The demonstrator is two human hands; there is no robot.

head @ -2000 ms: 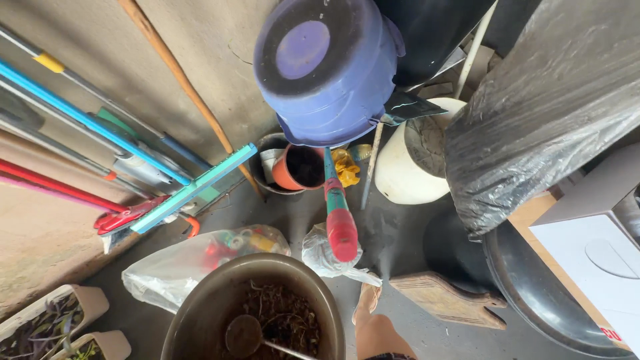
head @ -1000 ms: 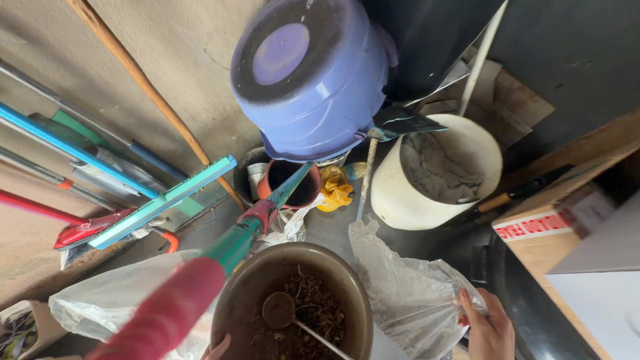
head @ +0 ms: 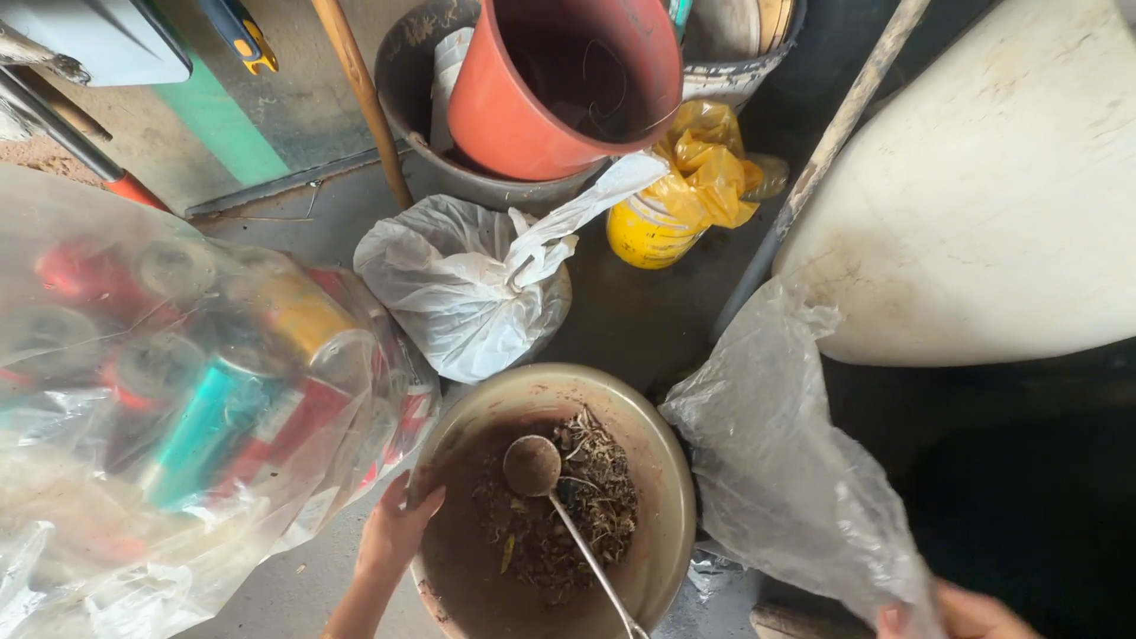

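A beige plastic basin (head: 670,497) holds dry plant debris and soil (head: 590,524), with a long-handled metal ladle (head: 532,466) lying in it. At the basin's left rim is my left hand (head: 395,532), its thumb over the edge and its other fingers mostly hidden. At the lower right edge of view, my right hand (head: 963,612) grips the end of a clear plastic bag (head: 799,479), which stretches up along the basin's right side. A large clear bag of drink cans (head: 222,399) fills the left. Behind the basin rests a knotted white plastic bag (head: 470,284).
An orange-red bucket (head: 568,98) sits inside a dark tub (head: 408,80). Beside it is a yellow container (head: 652,231) with a yellow bag. A worn pole (head: 834,142) leans near a large white drum (head: 976,204). A wooden stick (head: 359,98) and cleaning tools stand against the wall.
The view has moved down and closer. My left hand, barely visible one second ago, now shows at the basin's rim. The clear bag remains in my right hand, which was open to view beside the basin.
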